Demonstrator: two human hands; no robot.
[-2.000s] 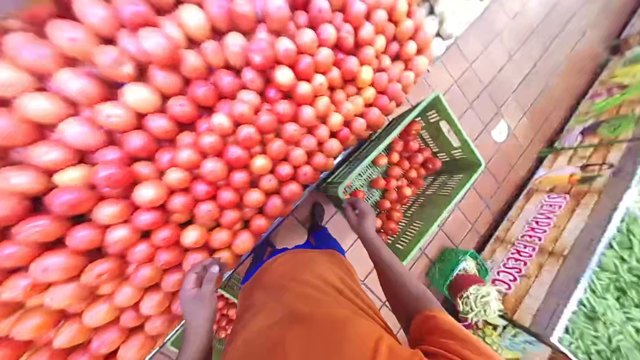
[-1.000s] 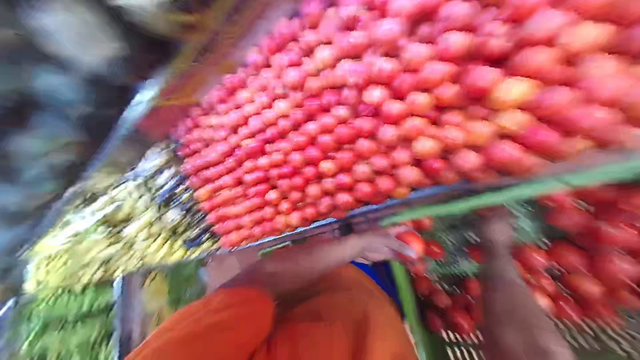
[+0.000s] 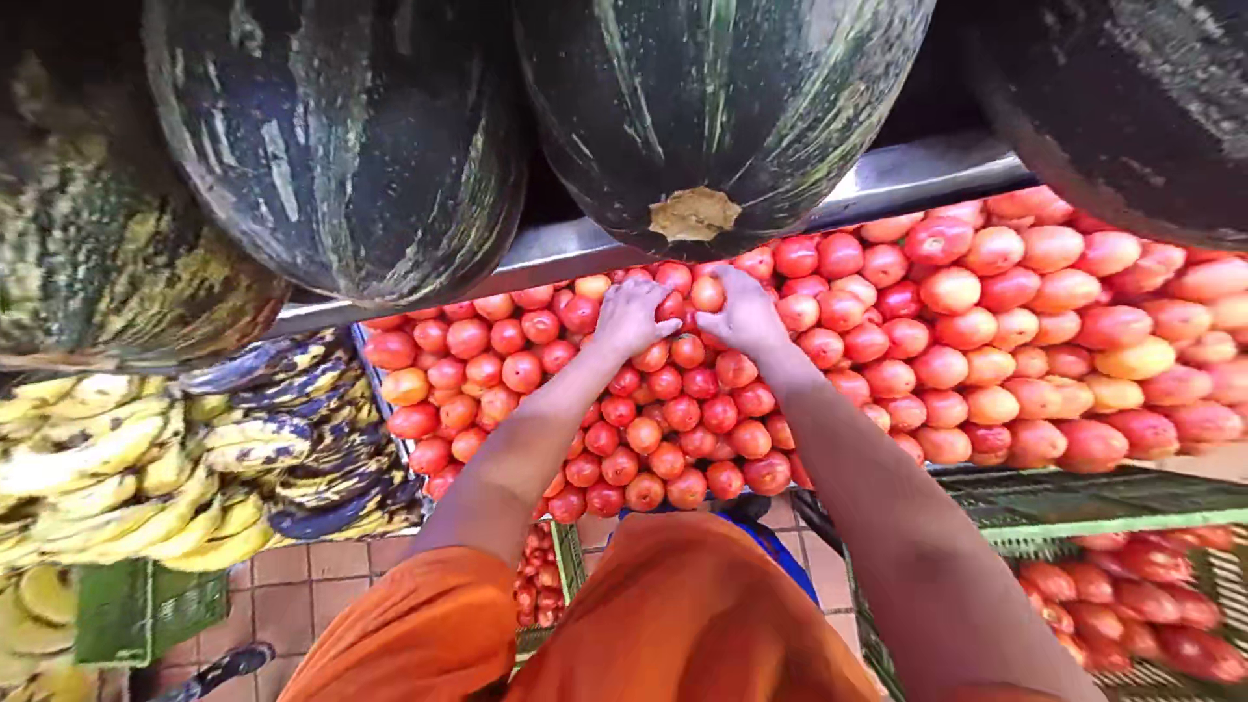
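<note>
Both my arms reach forward over a wide bed of red and orange tomatoes (image 3: 682, 414). My left hand (image 3: 632, 314) lies palm down on the tomatoes near the back edge, its thumb pointing right. Beside it, my right hand (image 3: 743, 310) has its fingers and thumb curved around an orange-red tomato (image 3: 707, 293); whether it grips the fruit firmly is not clear. Between the two hands are several red tomatoes. What lies under my left palm and fingers is hidden.
Large dark green squashes (image 3: 721, 107) overhang the back on a metal-edged shelf (image 3: 556, 249). Ripe plantains (image 3: 107, 458) are piled at left. Green crates of tomatoes (image 3: 1121, 595) stand at lower right and below the display. An empty-looking green crate (image 3: 151, 609) and a shoe (image 3: 234, 663) are at lower left.
The view has swung strongly to face the shelf. My right hand, over a crate of tomatoes one second ago, is now on the display beside my left hand.
</note>
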